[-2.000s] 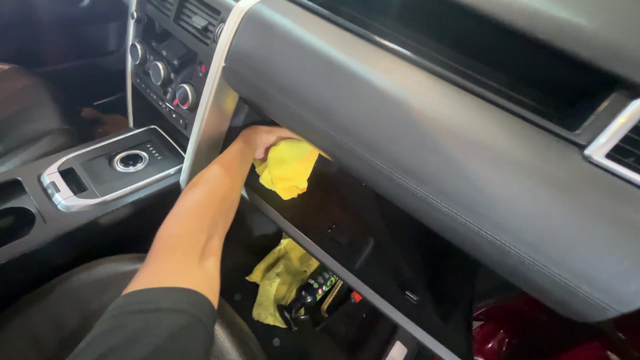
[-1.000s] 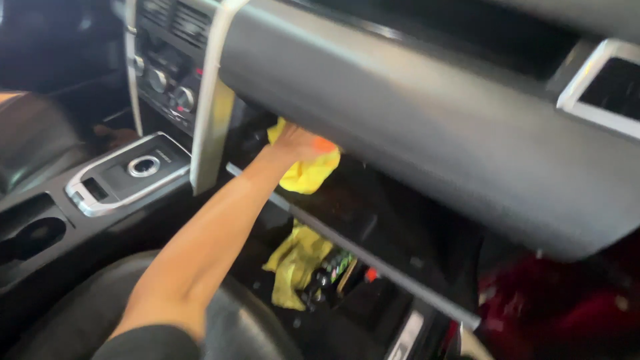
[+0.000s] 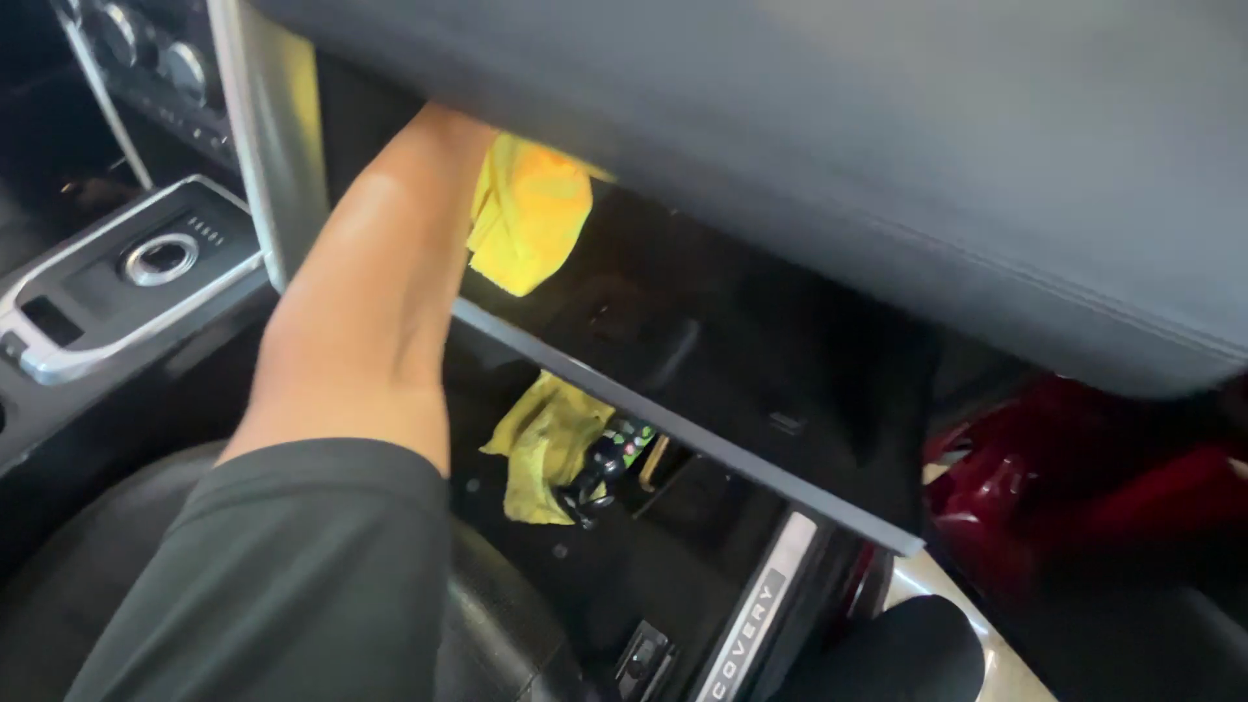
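Observation:
My left hand (image 3: pixel 456 125) reaches under the dashboard (image 3: pixel 741 127) into the lowered glove box (image 3: pixel 721 322), its fingers mostly hidden by the dashboard's lower edge. From the hand hangs a bright yellow cloth (image 3: pixel 531 219), bunched, with its lower end inside the glove box. The forearm, in a short dark sleeve, comes in from the lower left. My right hand is not in view. Below the glove box's front rim, a second, duller yellow cloth (image 3: pixel 546 453) lies on the footwell floor against a dark spray bottle (image 3: pixel 614 453) that bears writing.
The centre console with its rotary gear selector (image 3: pixel 161 259) is at the left. A black leather seat (image 3: pixel 502 604) lies under the arm. Toward the lower right runs a metal door sill plate (image 3: pixel 765 604) beside a dark rounded shape. Something glossy red (image 3: pixel 1014 487) stands beyond the door opening.
My left hand, visible over the yellow cloth one second ago, has moved farther under the dashboard. The cloth has moved with it. The view has come closer to the glove box.

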